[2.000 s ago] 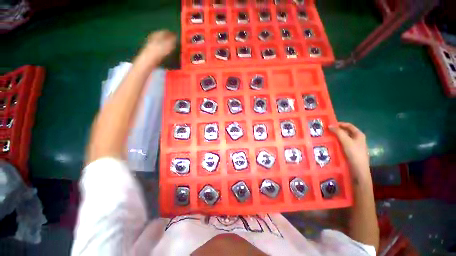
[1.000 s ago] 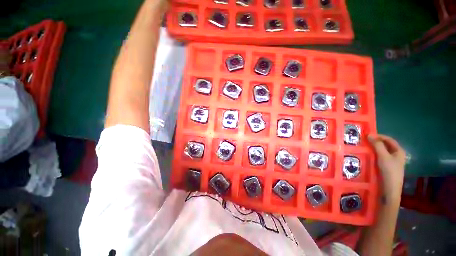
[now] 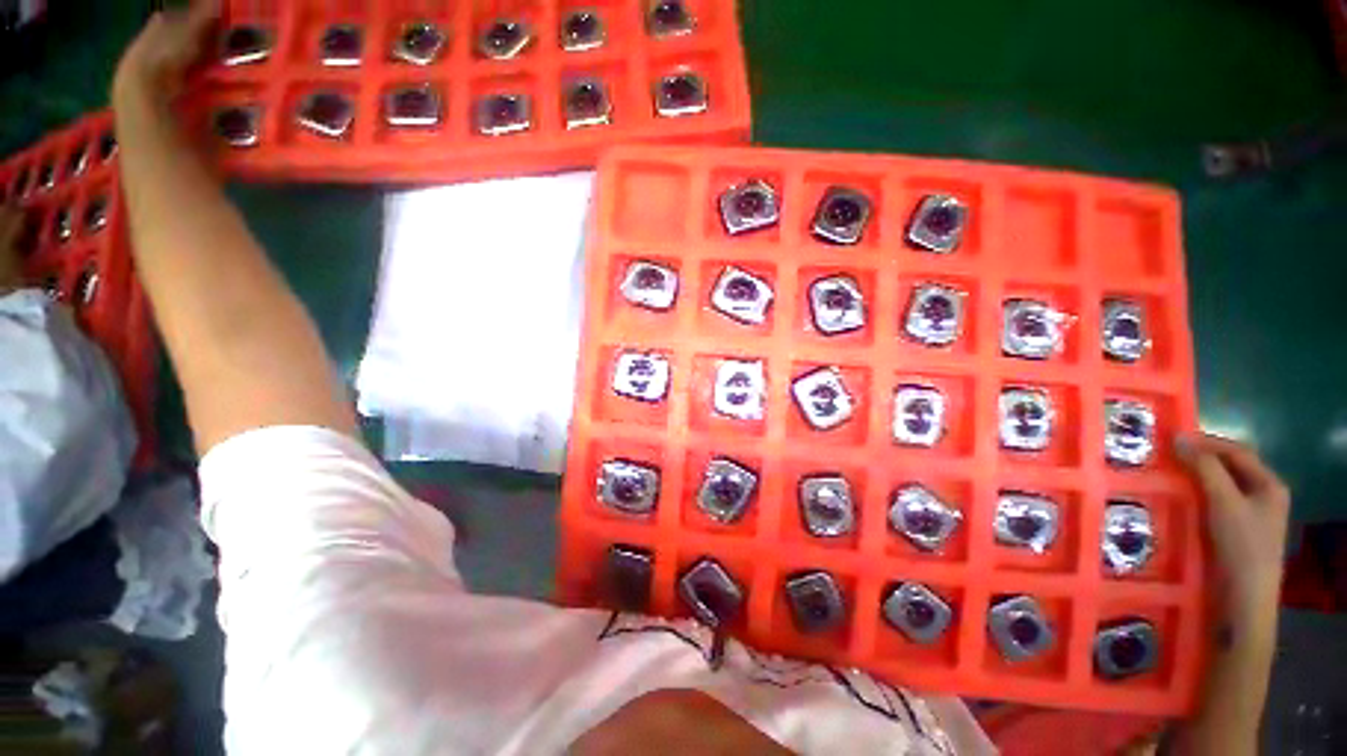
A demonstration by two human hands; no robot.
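Observation:
A red parts tray (image 3: 886, 465) lies in front of me, tilted toward my lap, with small square silver-rimmed parts (image 3: 826, 399) in most pockets. Some top-row pockets are empty. My right hand (image 3: 1241, 495) holds the tray's right edge. My left hand (image 3: 163, 67) is at the upper left, at the left end of a second red tray (image 3: 488, 155), also full of parts; its fingers are partly dark and blurred against that tray's edge.
White translucent sheets (image 3: 480, 318) lie on the green bench left of the near tray. Another red tray (image 3: 126, 318) stands at the far left behind a plastic bag (image 3: 59, 428). A small object (image 3: 1238, 160) lies on the bench at the right.
The second tray has moved left relative to the near tray, with my left hand at its left end. More of the white sheets shows. My right hand stays on the near tray's edge.

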